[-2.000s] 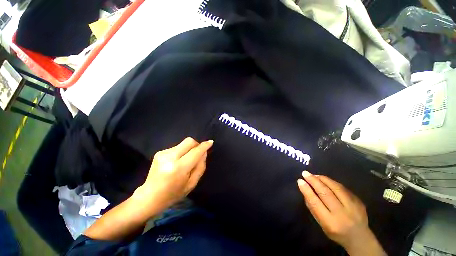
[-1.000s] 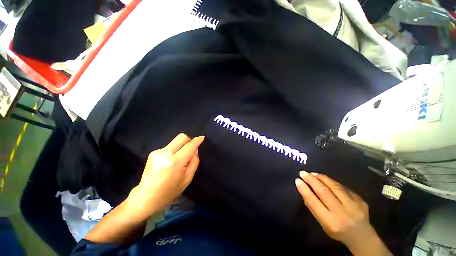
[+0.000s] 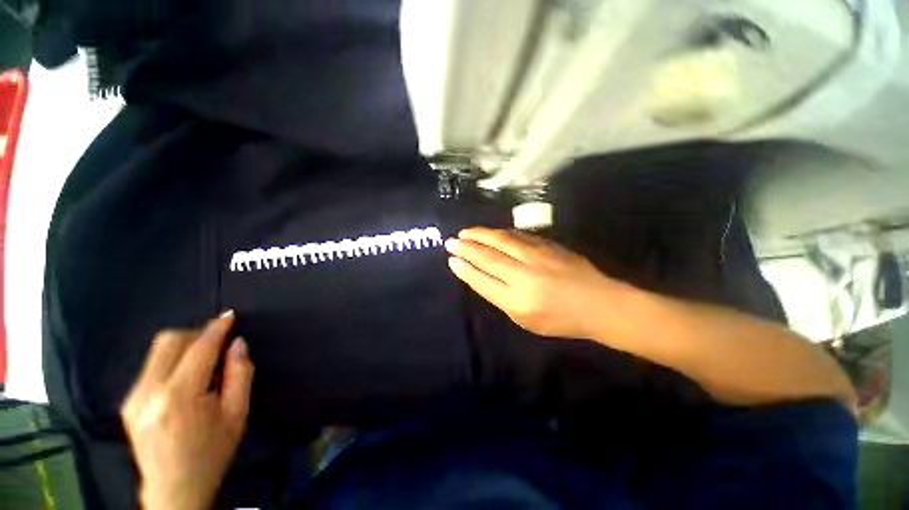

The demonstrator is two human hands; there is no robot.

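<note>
A patch pocket of black or very dark navy cloth lies on the garment body of the same cloth. A white comb-like stitching row runs along the pocket's top edge. My left hand is at the pocket's left side, fingertips on the cloth below the row's left end; whether it pinches cloth is unclear. My right hand lies flat, fingertips at the row's right end. The presser foot area of the sewing machine head is just above my right fingertips, blurred; the needle cannot be made out.
A cream ribbed knob sits under the machine head, close above my right hand. A red basket edge and the white table show at the left. Another white-stitched piece lies at the upper left.
The view has turned and shifted, so the machine head fills the upper right and the stitching row lies nearly level. The row and my right fingertips now appear close to the presser foot area.
</note>
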